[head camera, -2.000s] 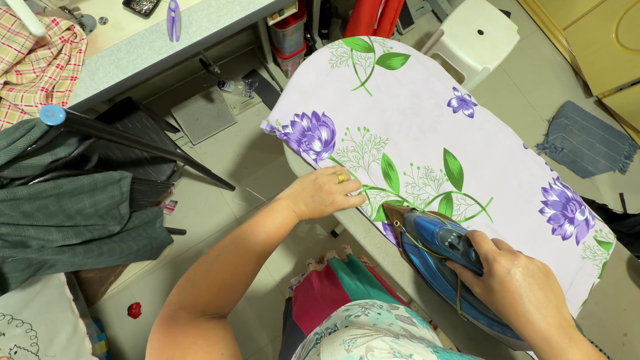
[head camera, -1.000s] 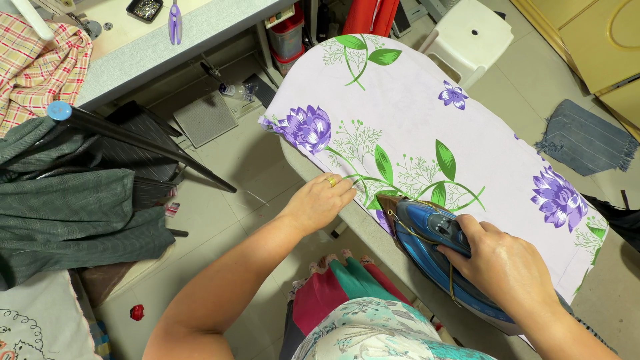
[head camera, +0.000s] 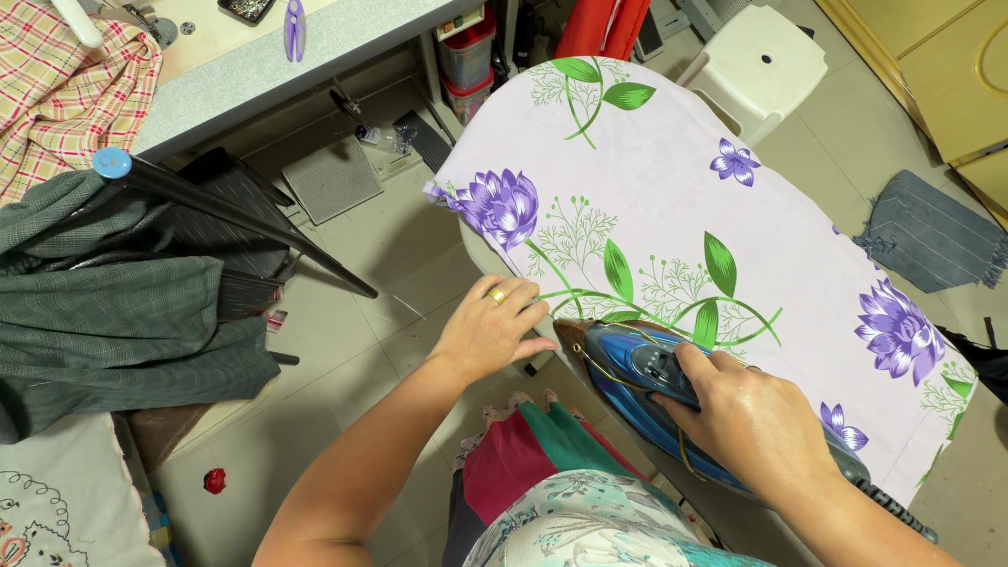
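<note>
White fabric with purple flowers and green leaves (head camera: 630, 205) lies spread over an ironing board (head camera: 482, 246). My right hand (head camera: 744, 417) is closed around the handle of a blue electric iron (head camera: 630, 374), whose tip points left at the near edge of the cloth. Just left of that tip, my left hand (head camera: 498, 319), with a gold ring, rests at the same edge, thumb apart from the fingers. Whether its fingertips pinch the fabric is hard to tell. The iron's cord (head camera: 894, 508) trails off to the lower right.
A white plastic stool (head camera: 752, 71) stands beyond the board. At the upper left is a sewing table (head camera: 236, 75) with purple thread snips (head camera: 294, 30) and checked cloth (head camera: 71, 87). Dark green garments (head camera: 118, 331) hang beside a black pole (head camera: 252, 224). A grey denim piece (head camera: 937, 232) lies on the floor.
The iron has moved slightly down and left with my right hand since the earliest frame, to the fabric's near edge. My left hand stays beside its tip.
</note>
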